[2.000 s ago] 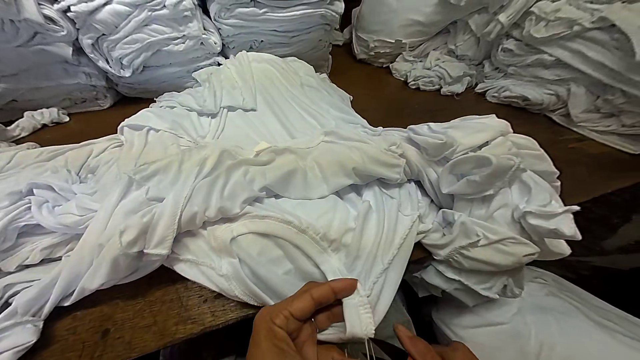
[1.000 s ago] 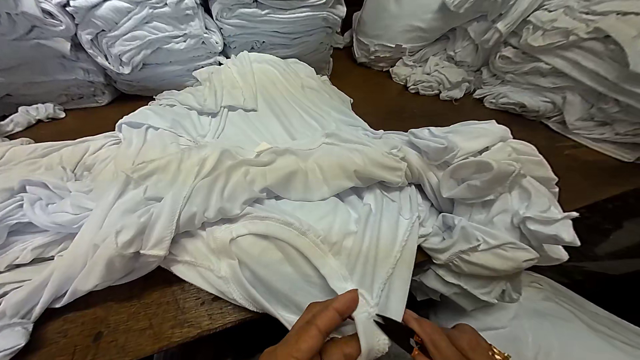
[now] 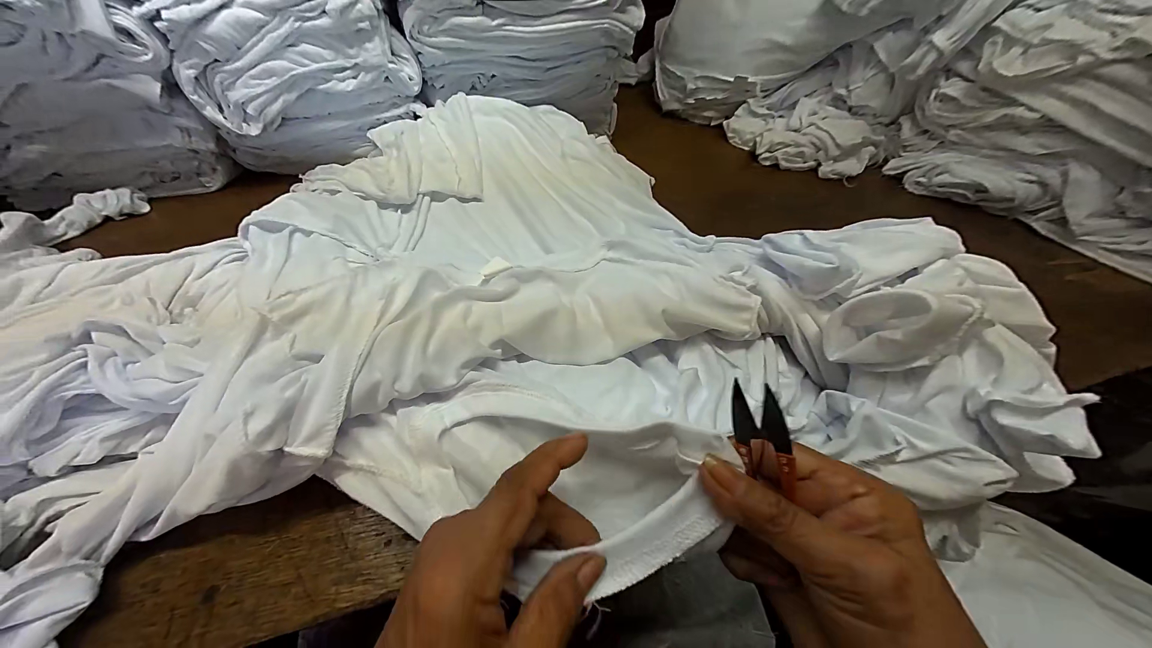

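Note:
A white knit garment [image 3: 540,396] lies at the table's front edge, its neckband-like edge [image 3: 657,551] raised between my hands. My left hand [image 3: 504,549] has that band between thumb and fingers at lower centre. At the right, my right hand [image 3: 828,540] pinches the other end of the band with its thumb and also holds small thread snips [image 3: 761,432], blades pointing up and apart. A loose thread hangs below the band near my left thumb. A small white tag [image 3: 495,267] shows on the heap of garments.
More white garments [image 3: 918,360] are heaped to the right, others [image 3: 135,387] to the left. Folded stacks of white cloth [image 3: 531,54] stand along the back of the wooden table [image 3: 270,567]. At the back right are further piles [image 3: 1035,117].
My hands have moved up and the band is now spread between them. The snips, beside the band a second ago, now point upward. My right hand has come further into view.

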